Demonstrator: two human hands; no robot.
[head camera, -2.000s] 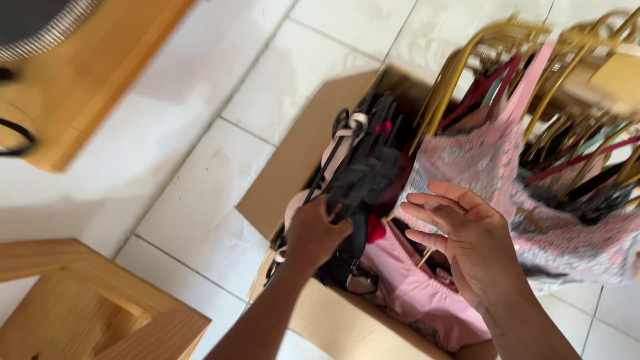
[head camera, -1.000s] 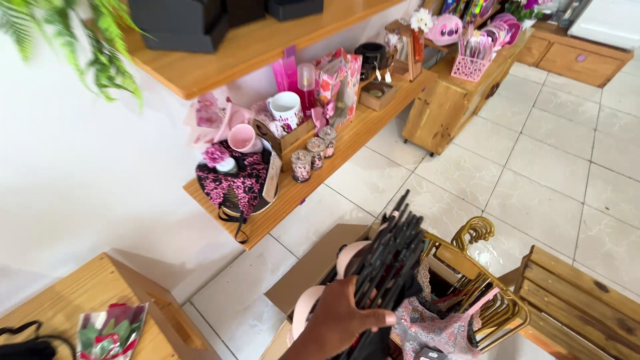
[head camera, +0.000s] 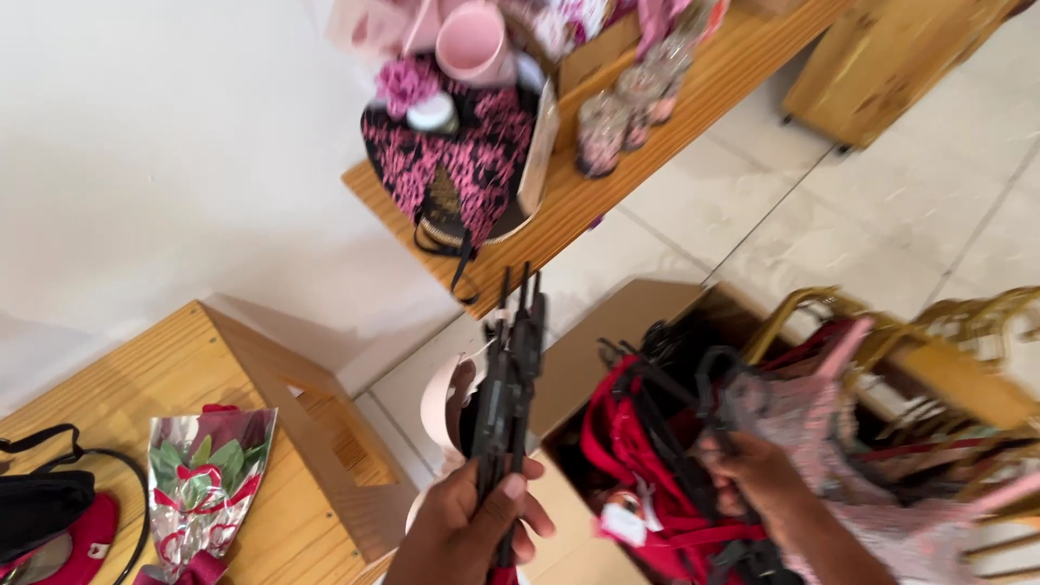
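My left hand (head camera: 479, 520) is closed around a bundle of black plastic hangers (head camera: 508, 382), with a pale pink bra (head camera: 443, 402) hanging beside them. At the right, my right hand (head camera: 751, 475) grips a black hanger (head camera: 715, 398) above an open cardboard box (head camera: 601, 333). Red lingerie (head camera: 617, 422) with a white tag and more black hangers lie in the box, left of that hand. Just behind my right hand is a pink and grey lace garment (head camera: 804, 414) on the gold rack. Motion blur softens the hangers and my right fingers.
Gold hangers (head camera: 975, 325) crowd the rack at the right. A wooden shelf (head camera: 650, 154) above holds a pink cup (head camera: 471, 41), glass jars (head camera: 601, 134) and a black and pink lace bra (head camera: 479, 154). At left, a wooden box stand (head camera: 187, 366) bears a wrapped rose (head camera: 215, 479) and a cap.
The hanger bundle in my left hand is now left of the box, after being over it a second ago. My right hand, unseen then, is now at the box with a hanger.
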